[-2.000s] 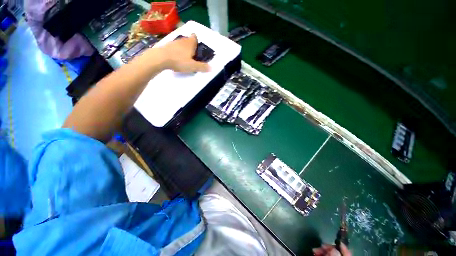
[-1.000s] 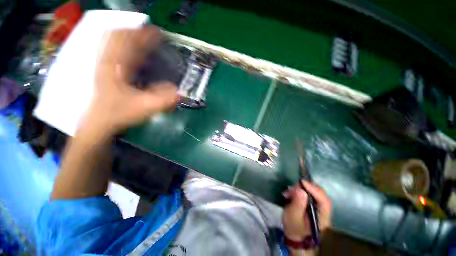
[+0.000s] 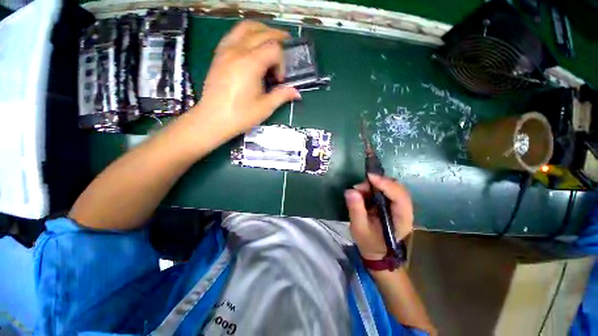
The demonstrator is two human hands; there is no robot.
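Note:
A white-and-dark phone board assembly [image 3: 274, 149] lies flat on the green bench top, across a thin white line. My left hand [image 3: 252, 75] is above and behind the board and holds a flat black battery [image 3: 300, 63] by its left side, between thumb and fingers. The battery does not touch the board. My right hand [image 3: 380, 213] holds a black soldering iron [image 3: 382, 209] like a pen, right of the board. The iron's thin tip points up and away from me, beside the board and not touching it.
Stacked board assemblies [image 3: 162, 65] stand at the left, beside a white box lid [image 3: 23, 105]. Small pale offcuts [image 3: 401, 125] are scattered right of the iron tip. A black fan [image 3: 492, 62], a cardboard tube [image 3: 508, 142] and a black-and-yellow station [image 3: 569, 141] are at the right. A pale rail [image 3: 367, 21] runs behind.
My left hand has come from the white lid at the left to above the board, bringing the battery. The view has swung right. The iron is still in my right hand.

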